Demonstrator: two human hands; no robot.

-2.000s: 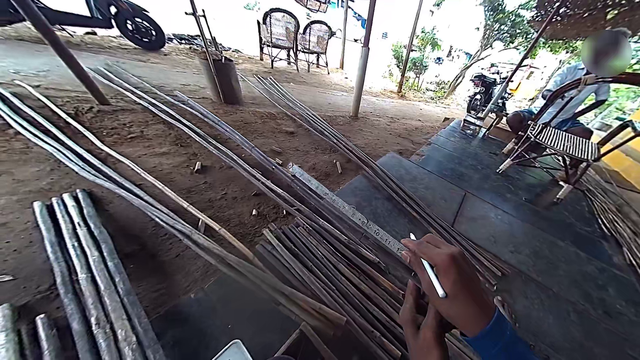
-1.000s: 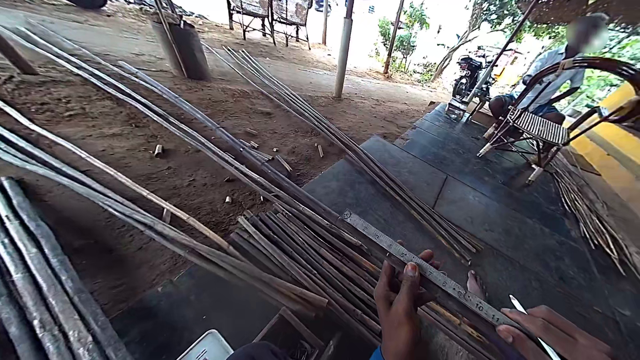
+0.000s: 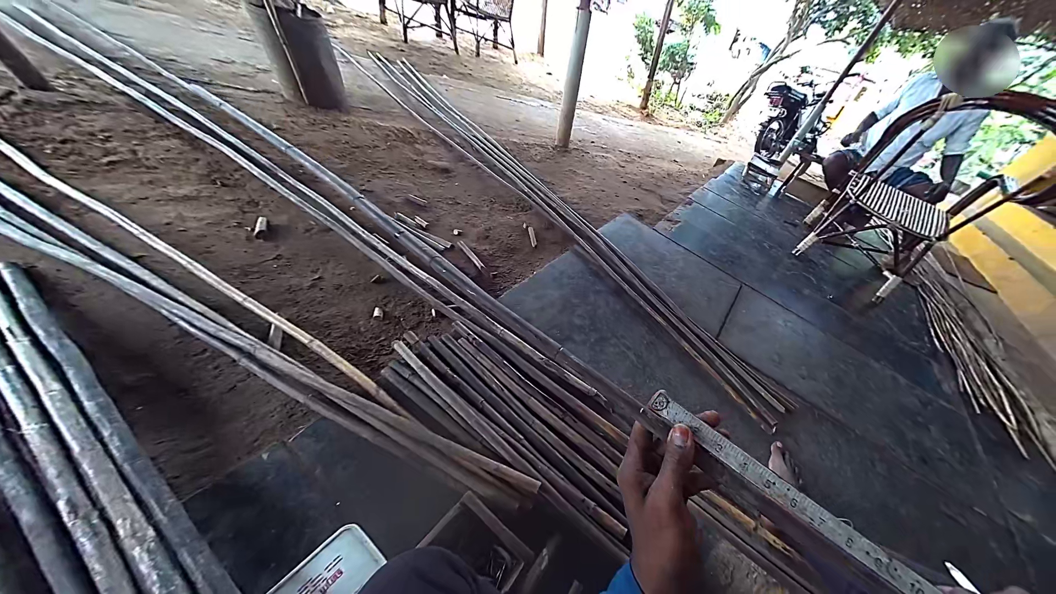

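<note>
My left hand [image 3: 668, 495] grips a long dark cane pole [image 3: 528, 334] together with the end of a metal ruler [image 3: 792, 499]; the thumb presses on the ruler, which lies along the pole. At the lower right edge only a bit of my right hand [image 3: 957, 589] shows, beside the tip of a white pen or marker [image 3: 959, 576]; its grip is mostly out of view. Beneath the pole lies a bundle of shorter cane sticks [image 3: 503, 429]. Long thin canes [image 3: 272, 363] slant across the left.
Thick poles [image 3: 82, 462] lie at the left, more canes [image 3: 610, 264] on the stone slab floor [image 3: 685, 272]. A white tray [image 3: 330, 565] and a wooden box [image 3: 474, 536] are near my knee. Cane chair [image 3: 899, 206], seated person [image 3: 907, 140], metal post [image 3: 573, 82] and bucket [image 3: 305, 66] stand beyond.
The left hand, low on the ruler two seconds ago, now holds it near its far end. The right hand with the white pen has moved to the lower right, mostly out of frame.
</note>
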